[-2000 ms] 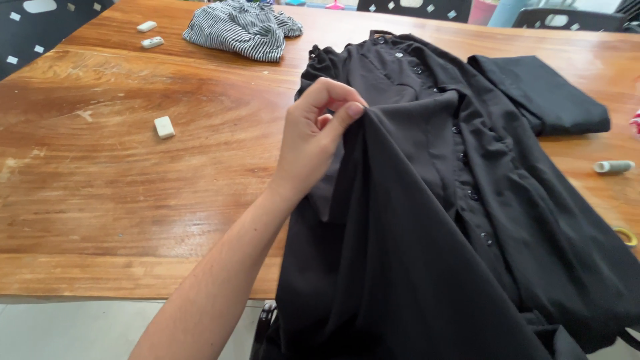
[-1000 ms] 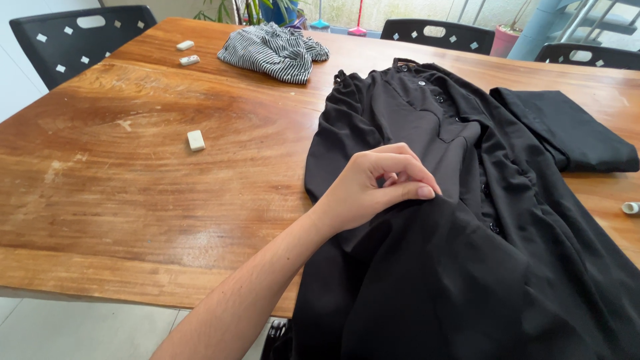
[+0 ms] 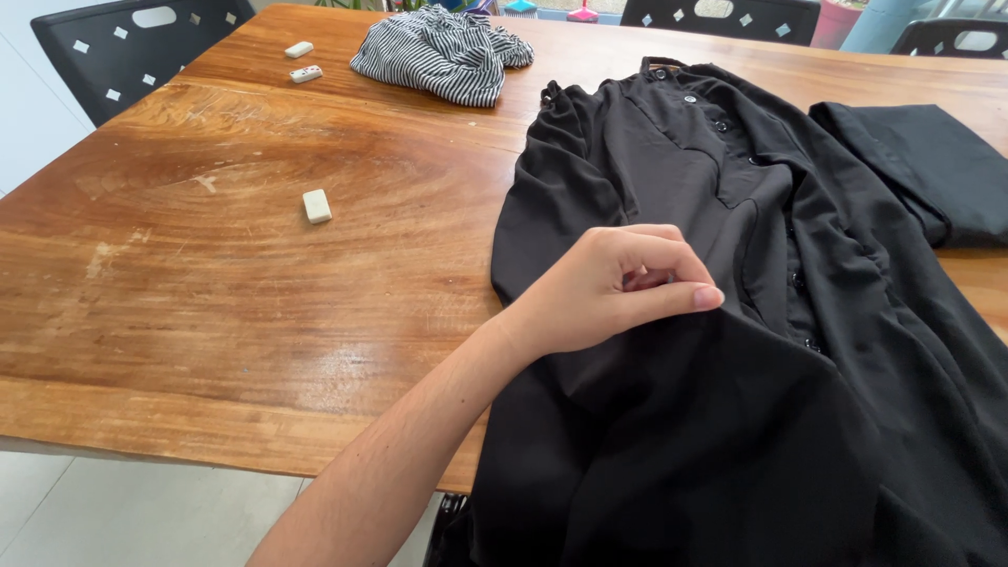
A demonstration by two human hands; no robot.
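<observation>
A black buttoned garment [image 3: 677, 181] lies spread on the wooden table [image 3: 236, 315], its lower part hanging over the near edge. My left hand [image 3: 630, 287] pinches a fold of its black fabric between thumb and fingers, lifted above the garment's middle. Dark buttons run down the front placket to the right of that hand. My right hand is not in view. To the right of the garment lies a folded black cloth [image 3: 929, 169].
A striped black-and-white cloth [image 3: 437, 59] lies at the back. White domino tiles lie at the left, one [image 3: 317, 206] nearer and another [image 3: 306, 74] farther back. Black chairs [image 3: 134, 47] stand around the table.
The raised fold has come down lower over the garment, with my left hand still pinching it. The view has shifted.
</observation>
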